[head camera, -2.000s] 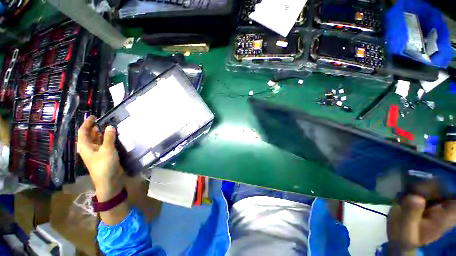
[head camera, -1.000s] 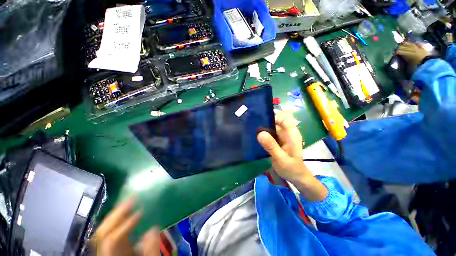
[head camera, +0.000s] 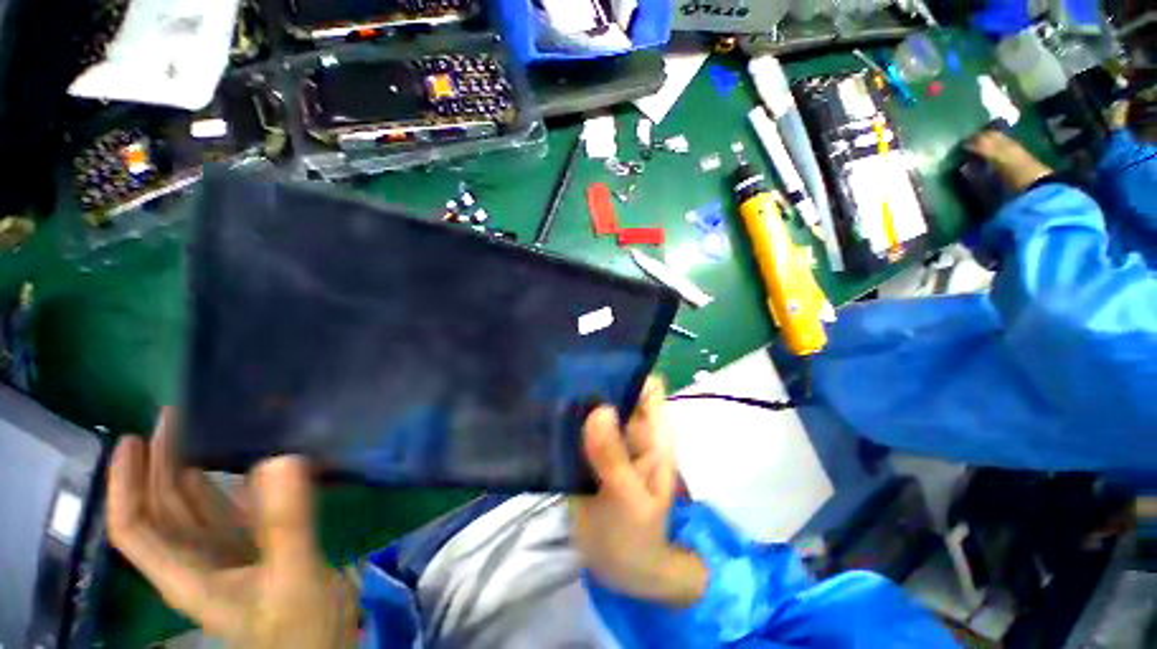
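Note:
A black glossy tablet (head camera: 419, 342) with a small white label is held tilted above the green mat, in front of me. My right hand (head camera: 634, 507) grips its lower right corner, thumb on the glossy face. My left hand (head camera: 228, 545) is at its lower left corner, slightly blurred, with thumb and fingers spread around the corner. I cannot tell if it touches the tablet. A grey-white panel unit in a black frame (head camera: 45, 507) lies at the left, cut off by the picture's edge.
Blister trays with circuit boards (head camera: 406, 102) and a blue bin (head camera: 596, 32) stand at the back. Red strips (head camera: 603, 209), a black stick (head camera: 558, 190), a yellow electric screwdriver (head camera: 780, 266) and an opened device (head camera: 869, 171) lie to the right. Another person's blue sleeve (head camera: 964, 368) is at the right.
The view has swung right since the first frame. My left hand left the panel unit and came to the tablet's left corner. The tablet is raised nearer, still in my right hand.

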